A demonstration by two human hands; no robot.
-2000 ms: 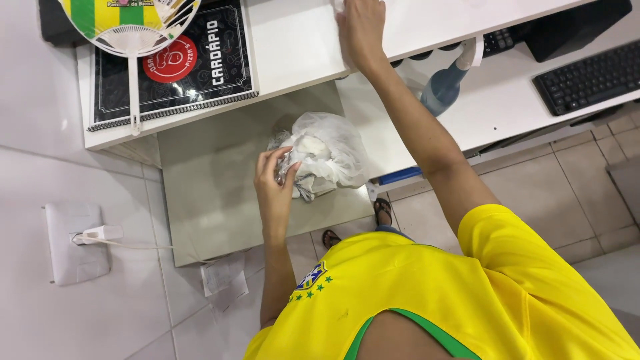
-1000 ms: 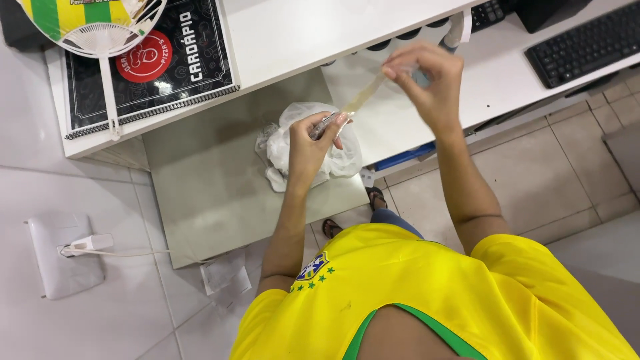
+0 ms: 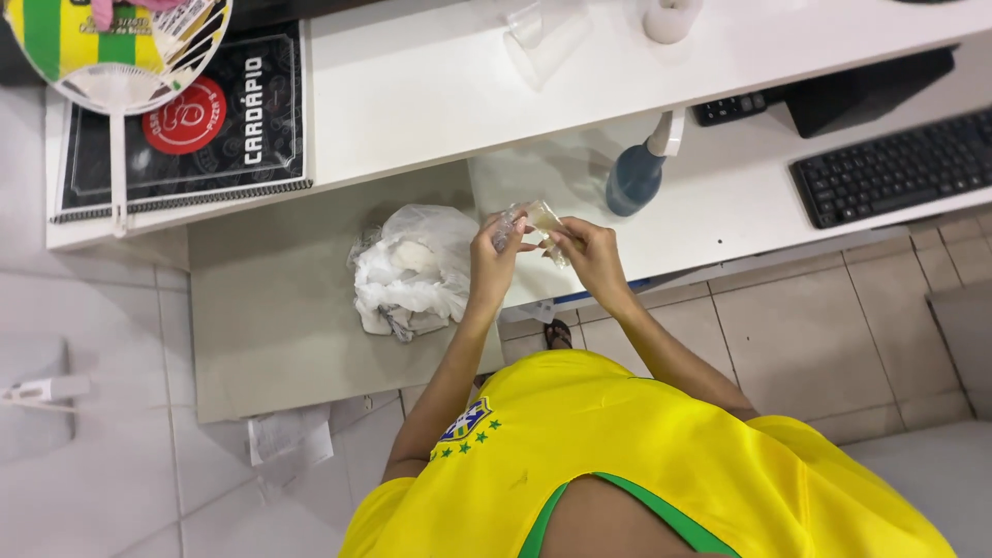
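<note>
My left hand (image 3: 500, 252) pinches one side of a crinkled clear plastic piece (image 3: 509, 219). On the other side, my right hand (image 3: 585, 252) grips a yellowish translucent strip (image 3: 545, 219), perhaps adhesive tape or film; its exact kind is not clear. The two hands are close together over the lower white desk. Beside my left hand, a crumpled white plastic bag (image 3: 415, 267) lies on the grey-beige surface. A blue spray bottle (image 3: 635, 178) with a white head stands behind my right hand.
The raised white counter (image 3: 434, 93) holds a spiral-bound menu (image 3: 271, 116), a hand fan (image 3: 116, 85), a clear plastic cup (image 3: 525, 27) and a white candle-like object (image 3: 668, 19). A black keyboard (image 3: 891, 167) lies on the desk at right. Papers (image 3: 291, 438) hang below the grey-beige surface.
My right hand came down from the upper counter, then drew closer to my left hand. My left hand left the bag and now holds clear plastic.
</note>
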